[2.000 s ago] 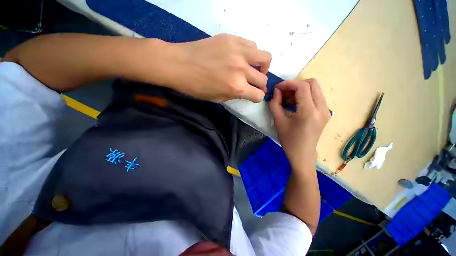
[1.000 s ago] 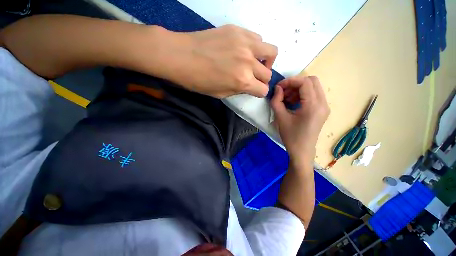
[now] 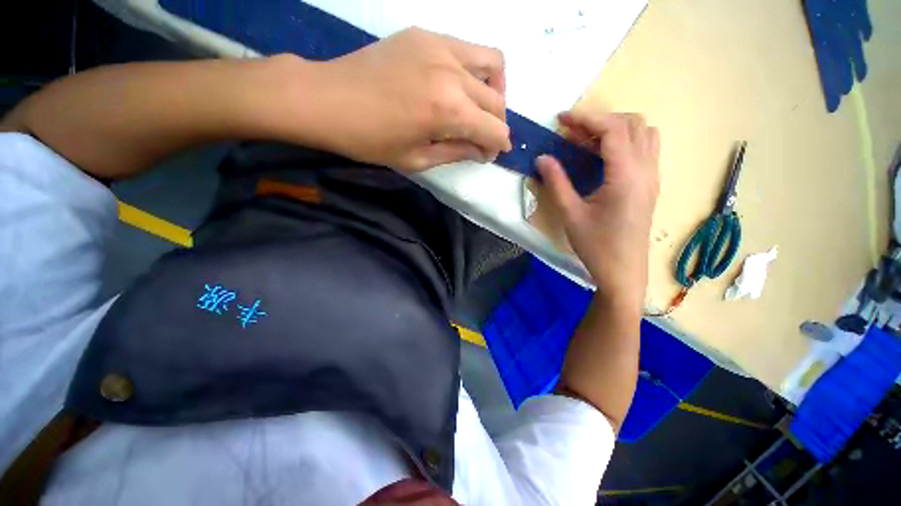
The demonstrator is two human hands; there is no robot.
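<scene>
A navy strap piece (image 3: 282, 25) lies face up along the table edge, with tiny pale dots on it. My left hand (image 3: 425, 104) rests over its middle, with curled fingers pinching the near part. My right hand (image 3: 614, 183) is at its right end, with the thumb at the near edge and the fingers at the far edge; the end lies between them. A short bare stretch of strap shows between my hands. The strap's underside and my left fingertips are hidden.
White sheet (image 3: 553, 59) behind the strap, on the tan board (image 3: 780, 188). Green-handled scissors (image 3: 709, 247), a crumpled white scrap (image 3: 755, 273) and a grey oval object (image 3: 816, 331) lie right. Fanned navy straps (image 3: 835, 44) lie at the back right. Blue crates (image 3: 538, 321) stand below the table edge.
My right thumb and fingers have spread from a tight pinch to either side of the strap end. More of the navy face shows between my hands. My left hand still holds the strap.
</scene>
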